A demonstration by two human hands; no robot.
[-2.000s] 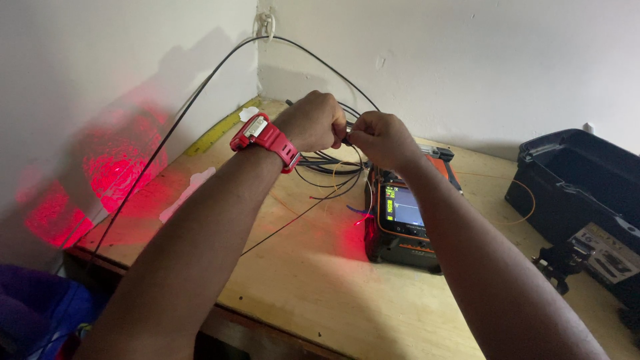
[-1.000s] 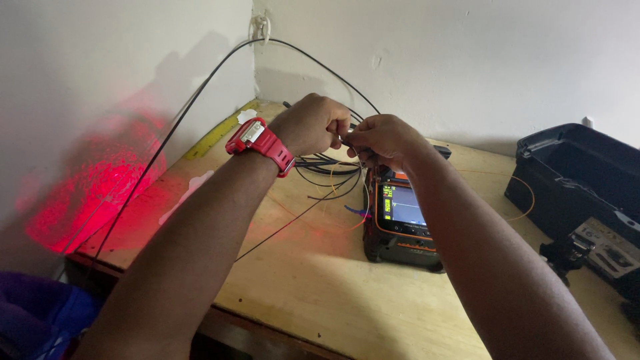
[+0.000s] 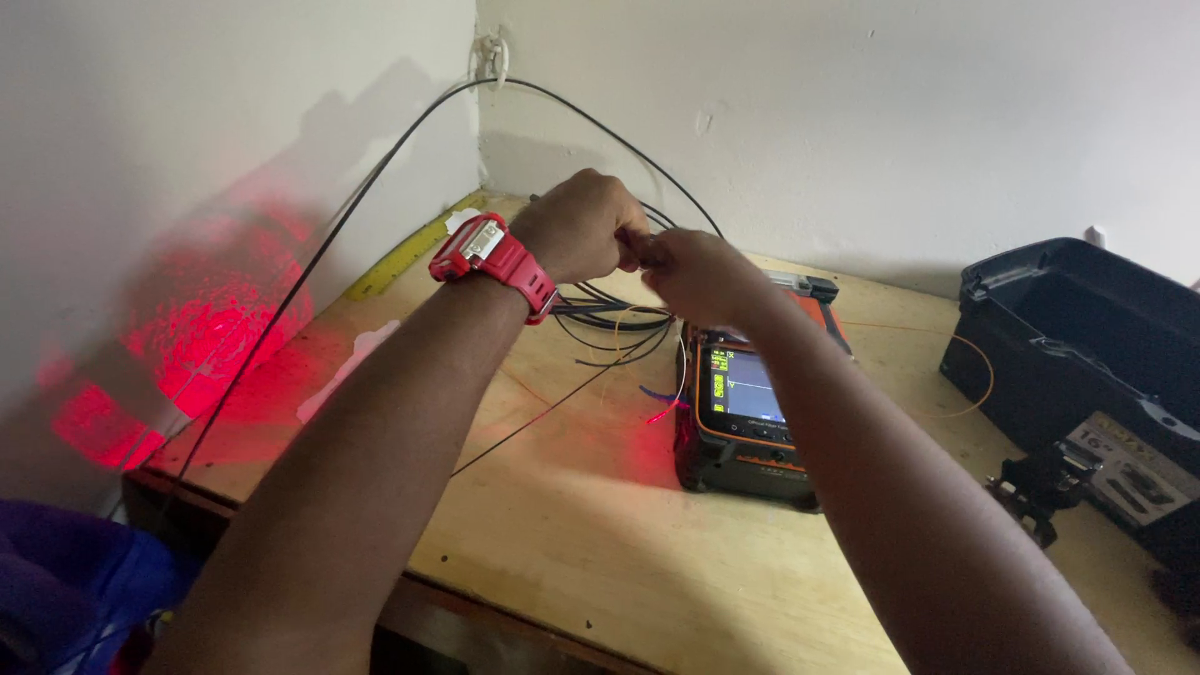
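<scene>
My left hand, with a red wristwatch on its wrist, meets my right hand above a coil of black cable. Both have their fingers closed around something small and dark between them, too hidden to name. Just below and right of them stands an optical fiber fusion splicer with its screen lit. A thin white fiber hangs at its left side, and its end glows red. One black cable arches from the table's left edge over a wall hook.
An open black toolbox stands at the right, with a small dark metal tool before it. A yellow ruler or level lies along the left wall. A yellow fiber loops toward the toolbox. Blue fabric is at lower left.
The red glow on the left wall and the table has changed shape and place. My hands have stayed together above the coil, with small shifts of the fingers.
</scene>
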